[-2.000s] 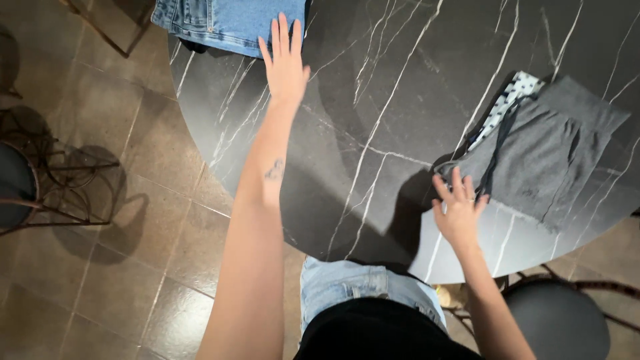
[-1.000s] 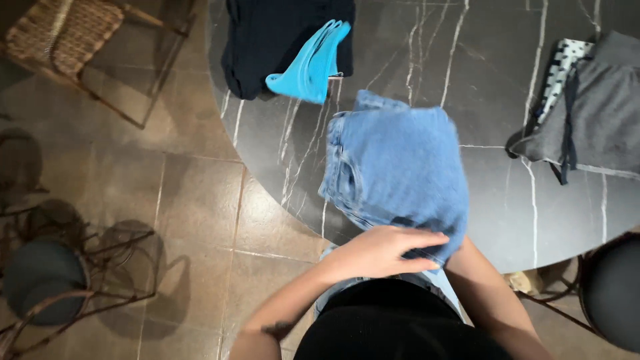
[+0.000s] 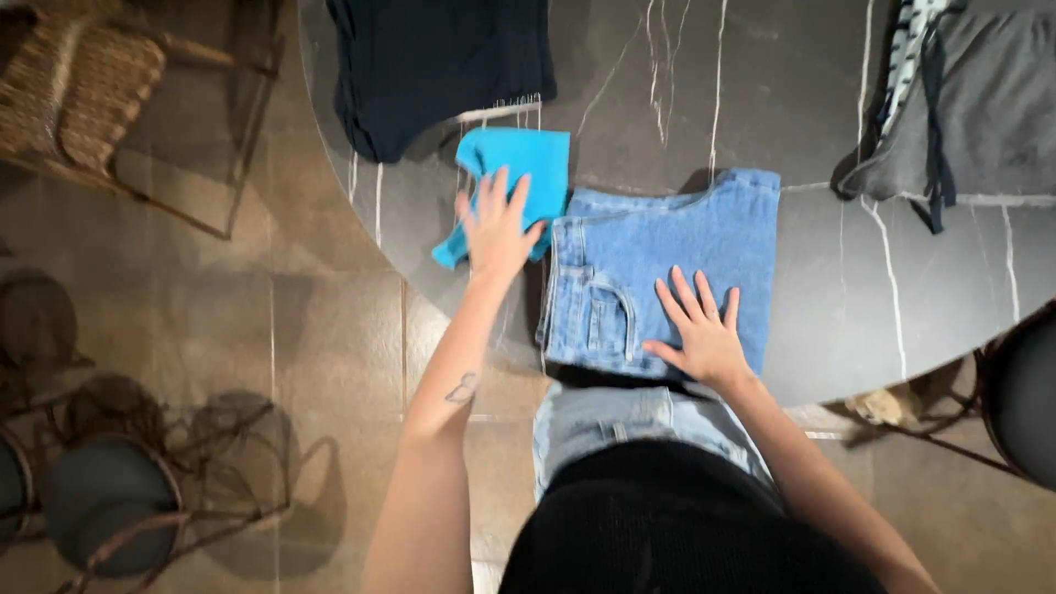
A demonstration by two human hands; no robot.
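Note:
Folded blue denim jeans (image 3: 668,239) lie at the near edge of the dark veined table. My right hand (image 3: 701,334) rests on them with its fingers spread. To their left is a bright blue cloth garment (image 3: 540,161), its edge close against the denim. Over that cloth is my left hand (image 3: 499,227), fingers apart; whether it presses on the cloth cannot be told. A black garment (image 3: 445,58) lies beyond the blue cloth, cut off by the top of the view.
Grey drawstring pants (image 3: 998,107) and a black-and-white patterned cloth (image 3: 903,62) lie on the right of the round table (image 3: 825,272). A woven chair (image 3: 82,91) stands at the upper left, dark stools (image 3: 111,495) at the lower left, and another seat (image 3: 1027,404) at the right edge.
The jeans, under my left hand at the table's far left two seconds ago, now lie in front of me. My left hand has moved from the jeans to the blue cloth, which now lies nearer them.

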